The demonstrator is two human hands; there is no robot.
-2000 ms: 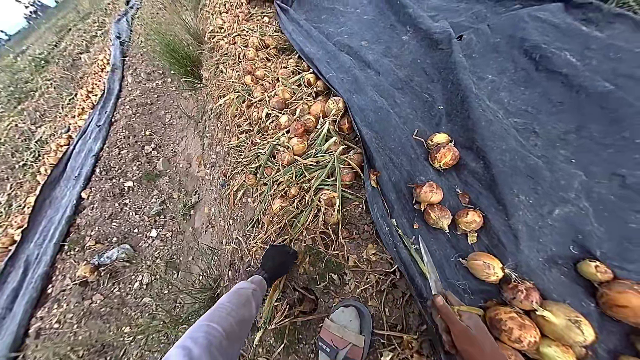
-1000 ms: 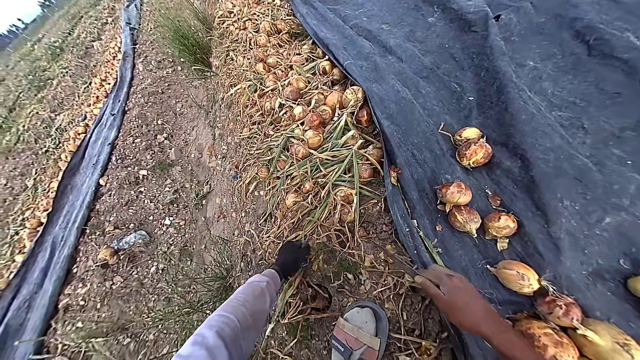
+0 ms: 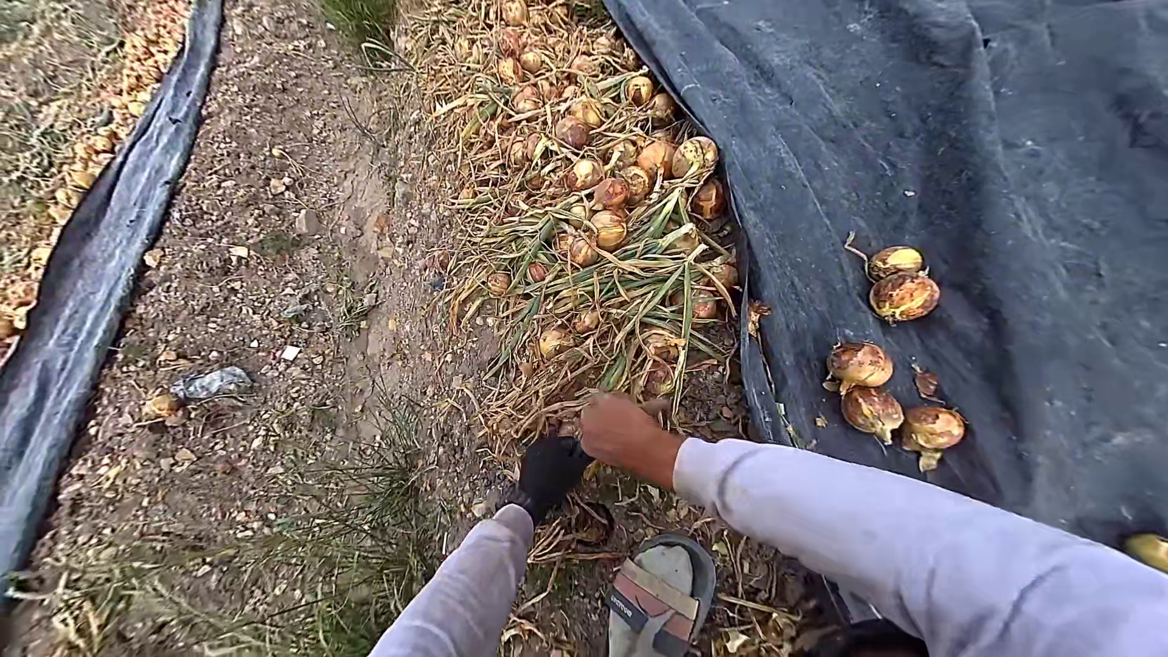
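Observation:
My left hand, in a black glove, is low over the near end of a row of onions with dry and green tops. What its fingers hold is hidden. My bare right hand is closed right against the glove, and a short dark piece sticks out past its fingers; the knife seen earlier cannot be made out clearly. Dry onion leaves lie around both hands. To the right, several loose onions rest on a black fabric sheet.
My sandalled foot stands just below the hands. Stony soil with grass tufts runs along the left, with a crumpled piece of plastic on it. Beyond lies another dark fabric strip beside more onions.
My right hand has moved left from the edge of the black sheet to meet the gloved left hand. The knife blade that showed plainly two seconds ago is no longer clear.

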